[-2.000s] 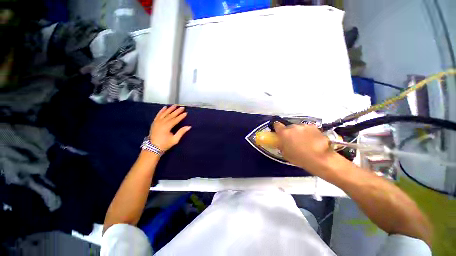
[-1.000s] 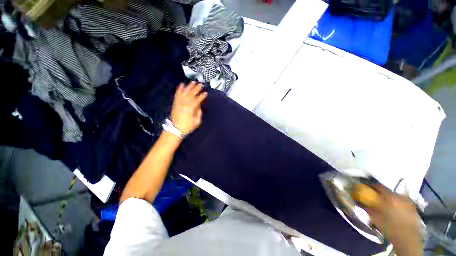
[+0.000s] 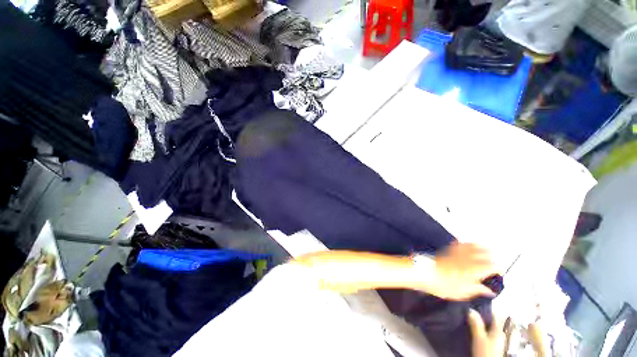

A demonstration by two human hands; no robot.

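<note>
The dark navy garment (image 3: 335, 202) lies lengthwise over the padded form, with a long crease and its rounded end at upper left. My left hand (image 3: 461, 273), with a pale bracelet at the wrist, reaches across to the garment's lower right end. Its fingers are curled on bunched dark cloth there. My right hand (image 3: 487, 336) is low at the right, close below my left hand. It is blurred and cut off by the bottom edge, so its hold is unclear. The iron does not show.
Navy cloth (image 3: 199, 164) with a thin pale trim and striped garments (image 3: 157, 77) are heaped at left. A white beam (image 3: 374, 87) crosses the white table (image 3: 475, 164). Beyond are a blue crate (image 3: 499, 97) and a red stool (image 3: 387, 28). Another blue crate (image 3: 188, 259) is below the table.
My left hand has moved from the garment's upper left part to its lower right end. The iron has left view. My right hand is lower, and the view has shifted.
</note>
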